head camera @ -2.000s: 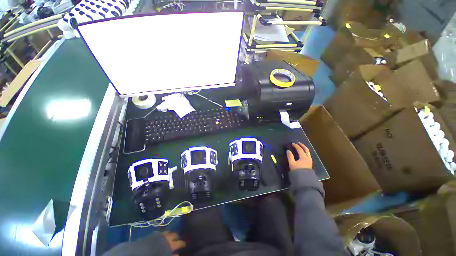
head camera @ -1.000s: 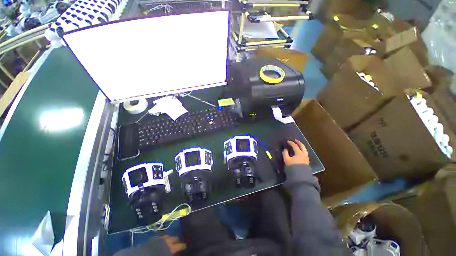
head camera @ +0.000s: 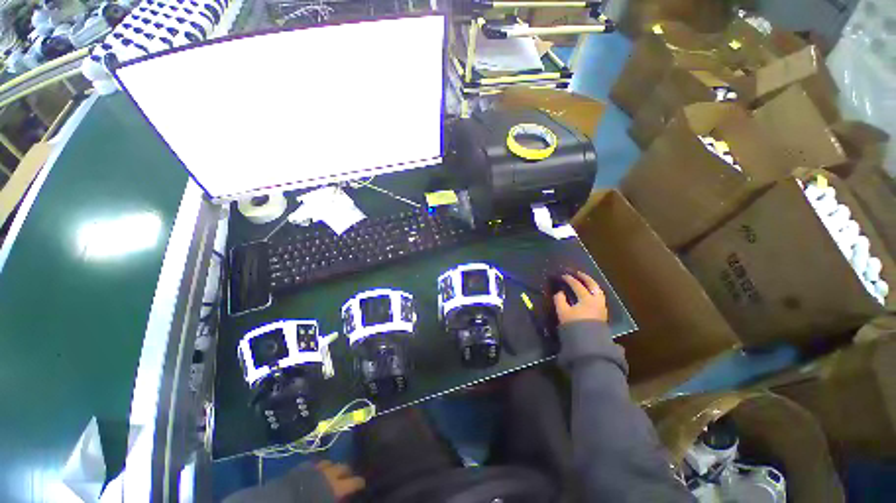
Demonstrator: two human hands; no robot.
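My right hand (head camera: 580, 297) rests over a small black mouse (head camera: 561, 291) at the desk's right edge. My left hand (head camera: 340, 480) is low in the view, below the desk's front edge; its fingers are partly hidden and what it does is unclear. Three white-banded dome cameras stand in a row on the dark desk: left (head camera: 280, 351), middle (head camera: 379, 316) and right (head camera: 472, 290). The monitor (head camera: 285, 106) behind them shows a blank white screen. A black keyboard (head camera: 364, 248) lies between the monitor and the cameras.
A black printer (head camera: 535, 177) with a yellow tape roll (head camera: 532, 141) on top stands right of the keyboard. Thin cables (head camera: 334, 425) lie at the desk's front left. An open carton (head camera: 658, 295) is at the right. A green bench (head camera: 79, 295) runs along the left.
The camera view has shifted, so the desk and its things sit further left in the picture than two seconds ago. The right hand stays at the mouse; the three cameras keep their places.
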